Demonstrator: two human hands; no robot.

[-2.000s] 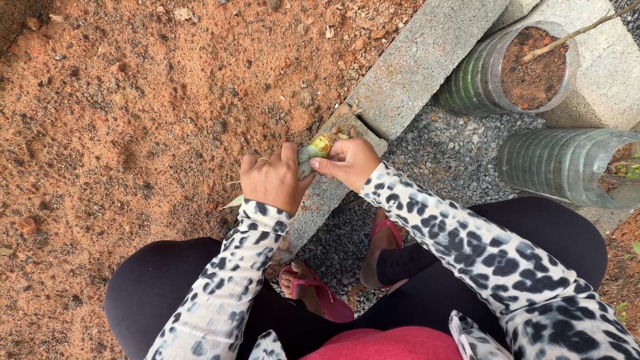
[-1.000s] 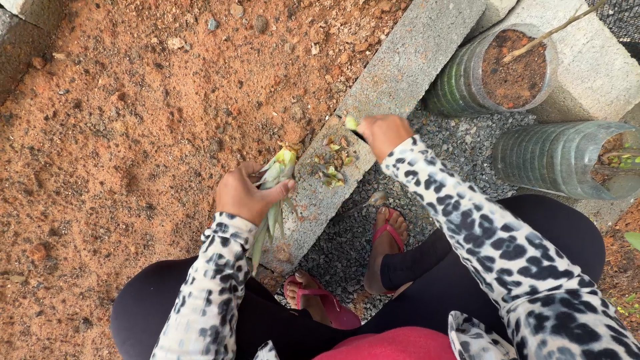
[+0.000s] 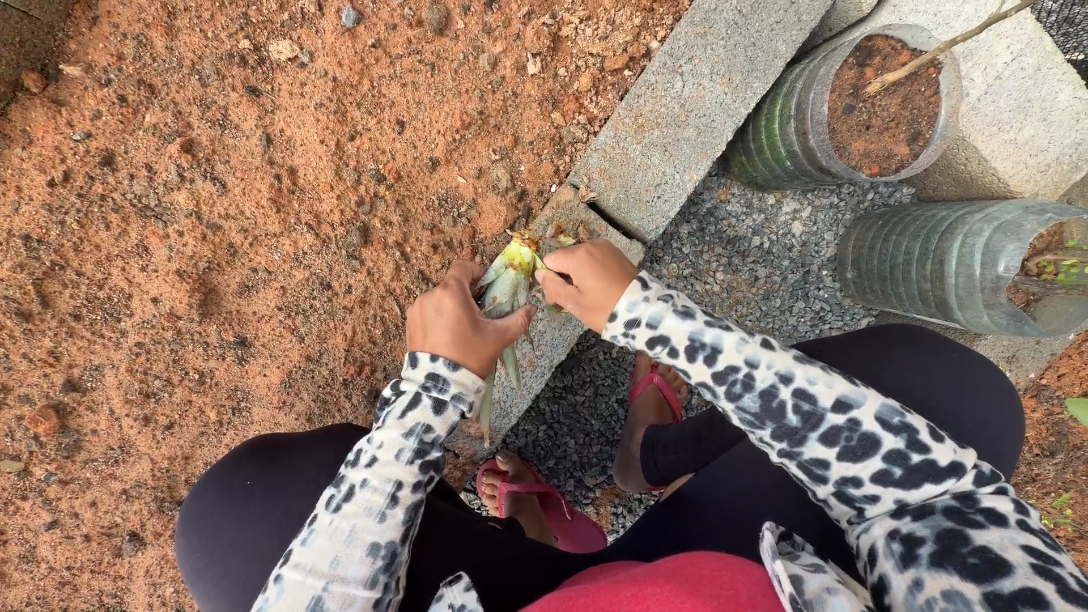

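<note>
A leafy plant crown [image 3: 508, 285], perhaps a pineapple top, has a pale yellow-green base pointing up the view and grey-green leaves hanging down. My left hand [image 3: 463, 319] holds it by the leaves, thumb across the front. At the right side of its base, my right hand [image 3: 586, 280] pinches a small leaf piece between thumb and forefinger. Both hands are over the edge of a concrete block [image 3: 544, 340]. Some leaf scraps [image 3: 565, 234] lie on the block, partly hidden by my right hand.
Reddish sandy soil [image 3: 212, 212] spreads at the left. A longer concrete block [image 3: 697, 110] borders it. At the right are two cut plastic bottles of soil, one upper [image 3: 782, 127] and one lower [image 3: 926, 263], both with stems. Grey gravel [image 3: 765, 246] surrounds my sandalled feet.
My right hand, apart from the crown a second ago with a small pale piece at its fingertips, is back at the crown's base. My left hand still holds the crown.
</note>
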